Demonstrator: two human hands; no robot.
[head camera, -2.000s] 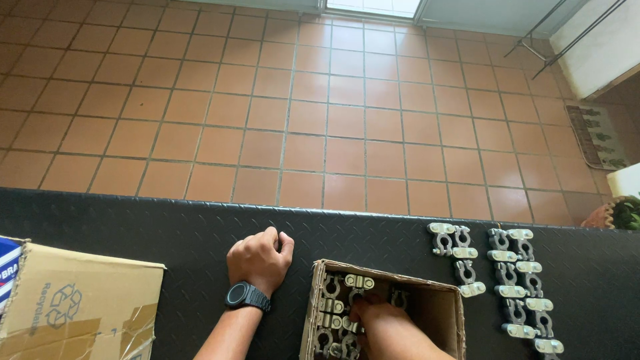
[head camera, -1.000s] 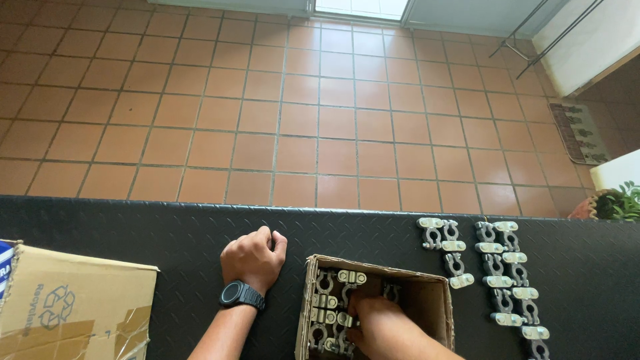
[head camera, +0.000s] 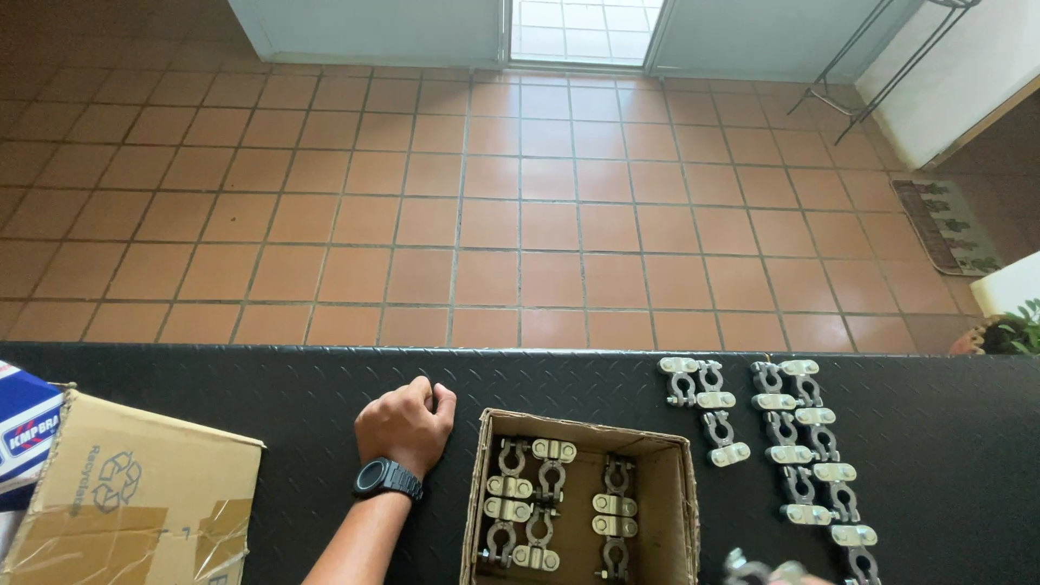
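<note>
My left hand (head camera: 406, 426), with a black watch on its wrist, rests as a closed fist on the black textured table, holding nothing visible. Right of it stands an open cardboard box (head camera: 585, 424) with several metal battery terminal clamps (head camera: 552, 479) laid in columns on its floor. My right hand (head camera: 788, 575) shows only as blurred fingertips at the bottom edge, right of the box, touching a battery terminal clamp (head camera: 743, 566). More clamps (head camera: 800, 483) lie in columns on the table at the right.
A second cardboard box (head camera: 179, 463) with a recycling mark lies at the left, beside a blue and white package (head camera: 28, 435). The black table's (head camera: 569, 378) far edge borders a tiled floor (head camera: 487, 227). A potted plant (head camera: 1016, 329) and a doormat (head camera: 949, 227) are beyond at the right.
My right hand has moved out of the box to the right, down to the bottom edge. The clamps in the box are now uncovered. My left hand stays in a fist on the table.
</note>
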